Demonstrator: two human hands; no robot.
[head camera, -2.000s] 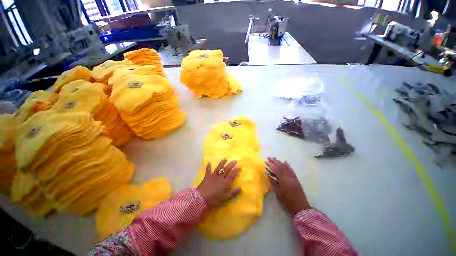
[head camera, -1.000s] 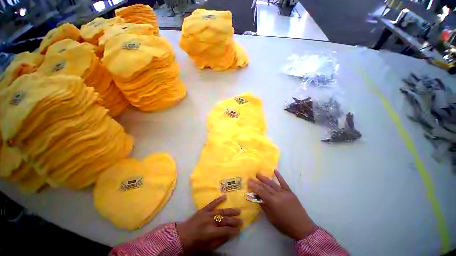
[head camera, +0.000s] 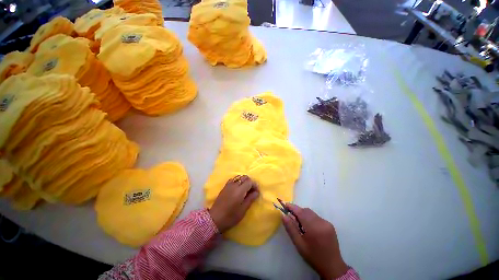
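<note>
Yellow fabric pieces overlap in a row in front of me; two small dark patches show at the far end. My left hand, with a ring, has its fingers curled together on the nearest piece, pinching the cloth; the patch of that piece is not visible. My right hand holds small metal thread snips at the row's right edge, the tips pointing up and left over the cloth.
Tall stacks of yellow pieces stand at left, another at the far side. A few pieces lie left of my left arm. Plastic bags, dark brown bundles, a yellow line and grey strips are at right.
My left hand has moved up onto the patch area and its fingers have closed. My right hand has drawn back right and down, with the snips now clearly showing.
</note>
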